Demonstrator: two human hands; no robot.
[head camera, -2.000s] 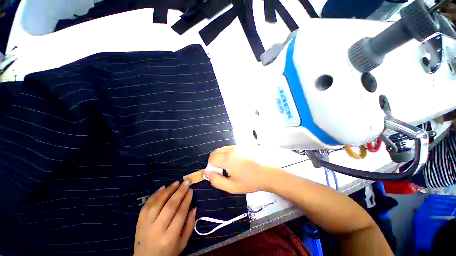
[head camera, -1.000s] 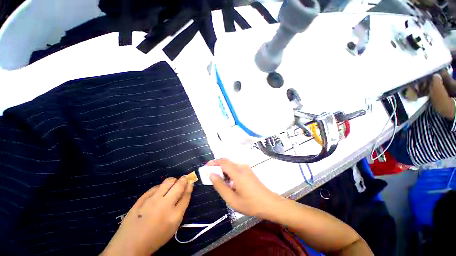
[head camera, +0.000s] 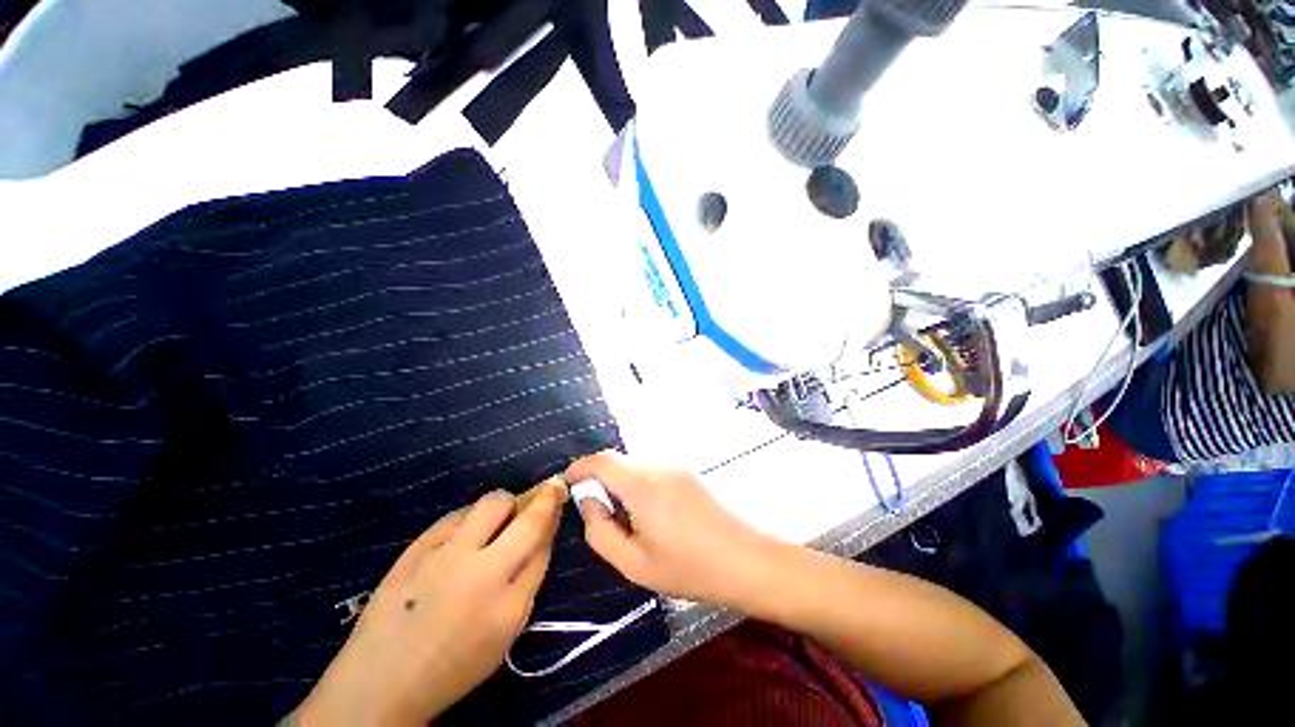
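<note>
The dark pinstriped garment panel (head camera: 384, 327) lies on the white table, left of the sewing machine. My left hand (head camera: 462, 597) presses on the panel, its fingertips over a small tan template (head camera: 541, 494), mostly hidden. My right hand (head camera: 653, 526) holds a small white piece (head camera: 591, 494), likely chalk, between thumb and fingers at the template's right end, close to my left fingertips. A thin white loop (head camera: 580, 653) lies at the panel's lower edge. A small silver metal piece (head camera: 352, 607) shows left of my left hand.
The white machine head (head camera: 774, 270) stands right of the panel. Black fabric strips (head camera: 518, 85) lie behind. Yellow-orange scissor handles (head camera: 932, 372) lie beyond the needle area. A scale runs along the table's front edge (head camera: 866, 533). Another person's striped sleeve (head camera: 1207, 391) and a blue bin (head camera: 1228, 547) show at right.
The camera view has shifted, moving the machine left in the picture since the first frame. My right hand with the white piece has moved closer to my left fingertips, and less of the template shows.
</note>
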